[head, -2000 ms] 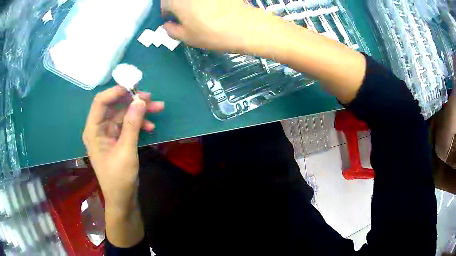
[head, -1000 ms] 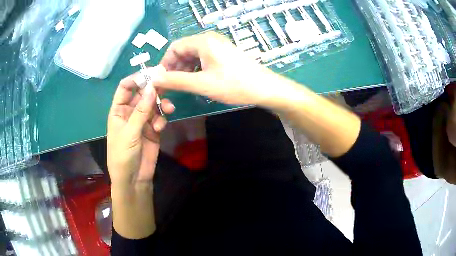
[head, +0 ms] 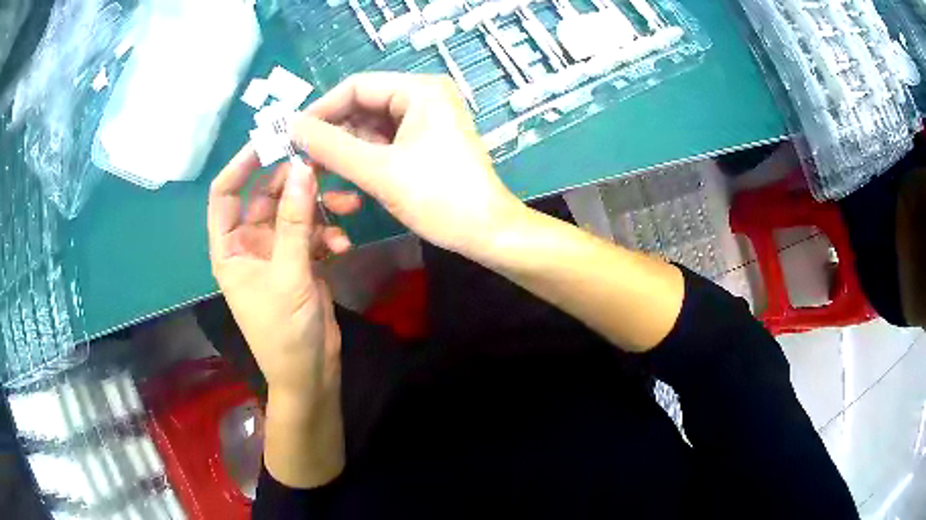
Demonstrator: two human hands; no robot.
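My left hand (head: 279, 239) pinches a white stemmed unit, its thin stem pointing down between the fingers. My right hand (head: 406, 163) pinches the unit's white upper part (head: 276, 130), beside my left fingertips; where the unit ends and a white square begins I cannot tell. Loose white squares (head: 288, 89) lie on the green table just behind. The clear blister tray (head: 498, 132) behind my right hand holds rows of white stemmed units (head: 513, 61), with a white flat piece (head: 599, 37) on top.
A clear tub (head: 152, 168) with white contents stands at the left on the green table (head: 168, 229). Crinkled clear film (head: 81, 91) lies further left. Stacked blister trays (head: 848, 96) are at the right. Red stools (head: 797, 264) show below the table edge.
My right hand has come from the white squares to the unit in my left hand, and both hands now meet there. The view has shifted slightly.
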